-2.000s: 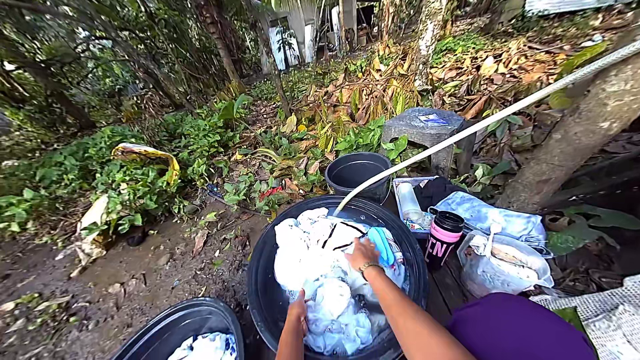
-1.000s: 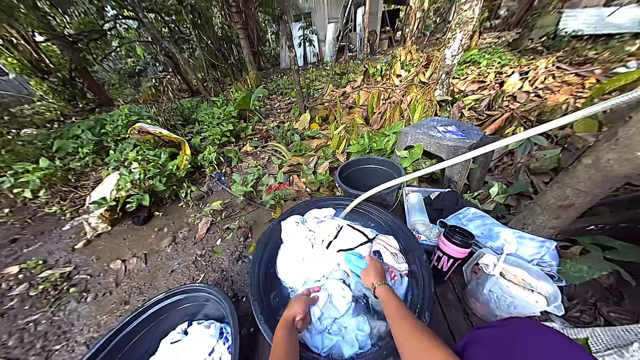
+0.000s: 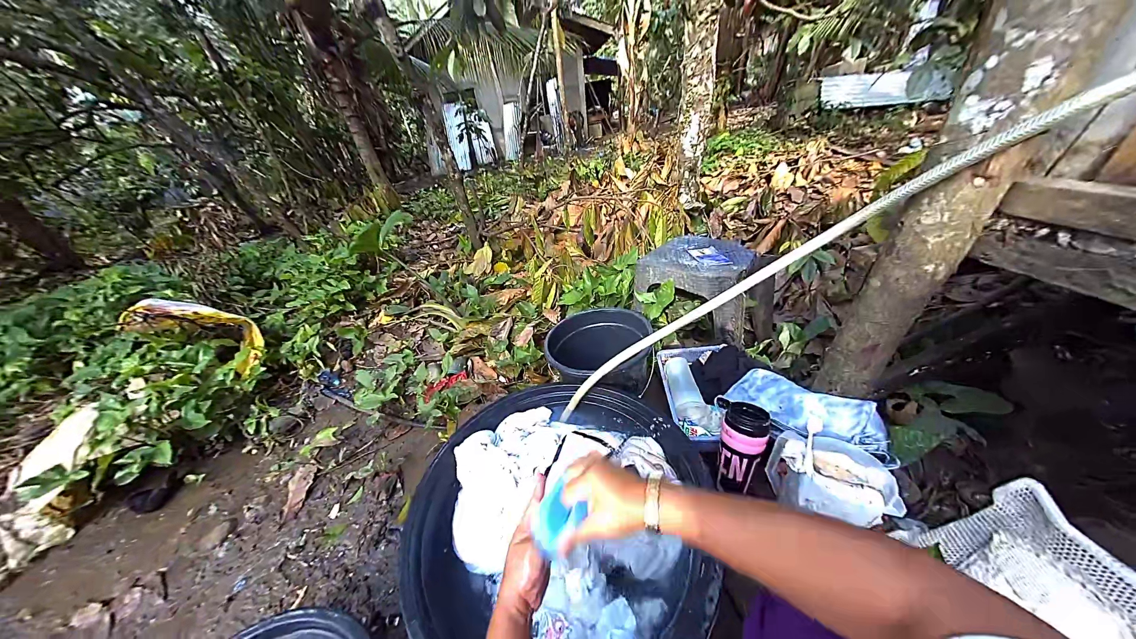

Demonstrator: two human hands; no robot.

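White and pale clothes (image 3: 497,479) lie in water in a large black tub (image 3: 422,532). Above them my right hand (image 3: 608,497), with a gold-coloured band on the wrist, holds a blue object (image 3: 557,515), blurred, perhaps a brush or soap. My left hand (image 3: 528,559) is upright against the blue object's left side, its fingers partly hidden behind it; whether it grips anything is unclear. A pale braided hose (image 3: 710,306) runs from the upper right into the tub's far side.
A black bucket (image 3: 599,346) stands behind the tub, near a grey stool (image 3: 692,266). To the right are a tray with a bottle (image 3: 683,390), a black and pink tumbler (image 3: 744,444), a plastic bag (image 3: 839,479) and a white basket (image 3: 1047,532). Another black tub (image 3: 306,626) shows at bottom left.
My hands have come together above the clothes; a second ago they were apart among them. The blue object, earlier low by my right hand, is raised between them.
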